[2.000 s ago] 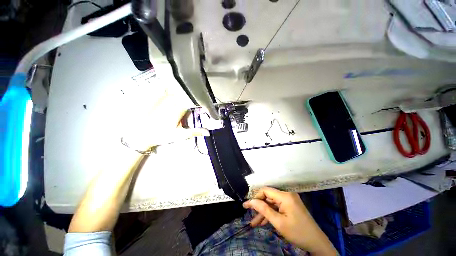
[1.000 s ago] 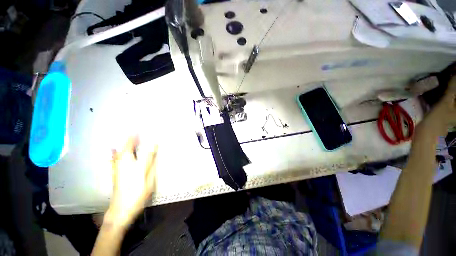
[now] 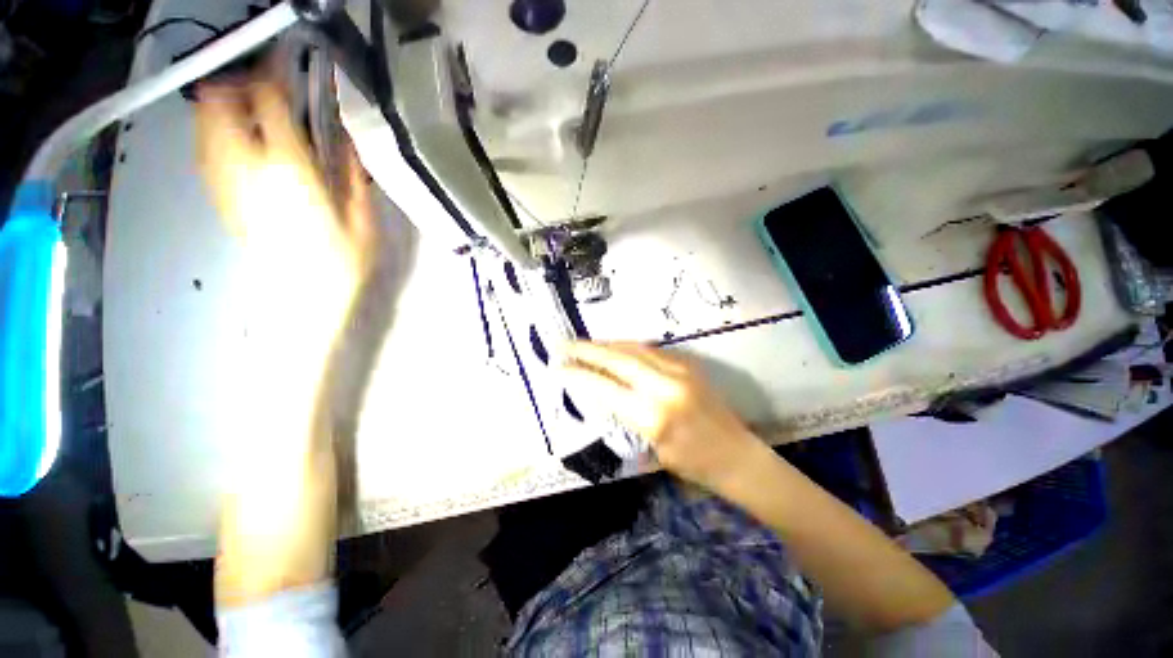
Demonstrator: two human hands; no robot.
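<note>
A black fabric piece [image 3: 593, 460] lies under the presser foot [image 3: 556, 244] and runs toward the near table edge. A white slotted strip [image 3: 518, 321] now lies over it, with dark slots and edge lines. My right hand [image 3: 650, 405] is on the strip and cloth near the front, fingers bent; its fingertips seem to hold the strip. My left hand [image 3: 277, 167] is far forward at the upper left, beside the machine head, over the dark fabric heap. It is overexposed and blurred, so whether it holds anything is hidden.
The sewing machine arm [image 3: 720, 103] spans the top. A phone in a teal case [image 3: 839, 275] and red-handled scissors [image 3: 1032, 283] lie at right. Thread ends [image 3: 696, 298] lie right of the foot. A bright blue object [image 3: 28, 347] is at the left edge. White paper [image 3: 984, 456] lies below the table over a blue crate [image 3: 1048, 521].
My right hand has come from the far right to the work, and the white slotted strip now covers the black piece. My left hand has moved from the near left up to the dark fabric.
</note>
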